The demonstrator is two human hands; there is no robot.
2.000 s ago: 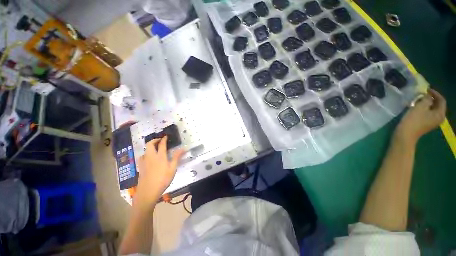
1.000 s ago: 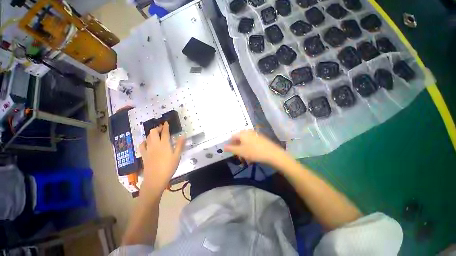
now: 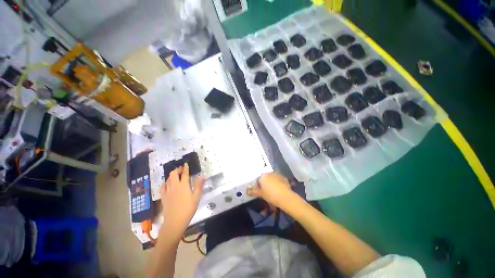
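Observation:
The black fixture stands on the white machine worktable. My left hand has its fingertips on the fixture's near edge, thumb spread to the right. Whether a housing lies under the fingers cannot be told. My right hand is at the machine's front edge, fingers curled, fingertips by the round spots there; no object shows in it. Rows of black square housings lie on the whitish liner sheet to the right.
A loose black block lies on the machine. The teach pendant is at its left edge, the amber cylinder beyond. A small metal-edged part lies past the yellow edge. Dark items are at lower right. A person in white is behind.
My right hand has come from the liner sheet's right edge to the machine's front edge and stays there. My left hand stays at the fixture. The camera view has shifted.

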